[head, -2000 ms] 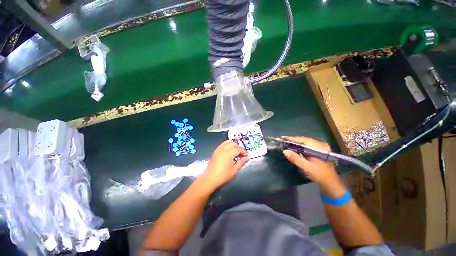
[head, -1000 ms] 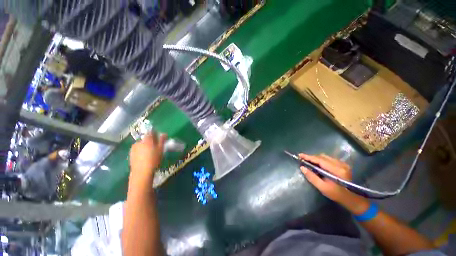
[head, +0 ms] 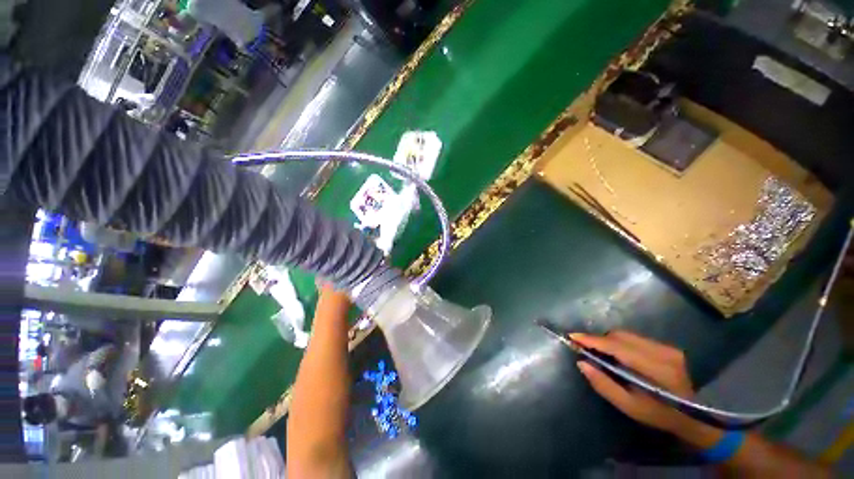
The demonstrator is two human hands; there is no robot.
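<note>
My right hand [head: 641,374] holds the soldering iron [head: 609,365] like a pen, its tip pointing left over the bench. My left forearm [head: 320,393] reaches up over the conveyor. My left hand is hidden behind the ribbed hose, so its hold cannot be seen. Two open white housings lie close together beyond the hose, an upper one [head: 419,152] and a lower one [head: 372,200] with coloured parts inside and a bagged white cord beside it. Blue disc components [head: 386,400] lie in a loose pile left of the clear funnel [head: 433,346].
The thick ribbed hose [head: 215,201] crosses the left side, with the metal gooseneck [head: 435,206] beside it. Another bagged white unit [head: 284,304] lies on the green conveyor [head: 496,75]. The cardboard tray [head: 674,210] holds silvery scraps and a dark block. White cases [head: 245,460] show at lower left.
The view has turned left. The left hand, earlier at the housing and then over the conveyor, is now behind the hose. A second housing shows beside the first. The right hand still holds the iron.
</note>
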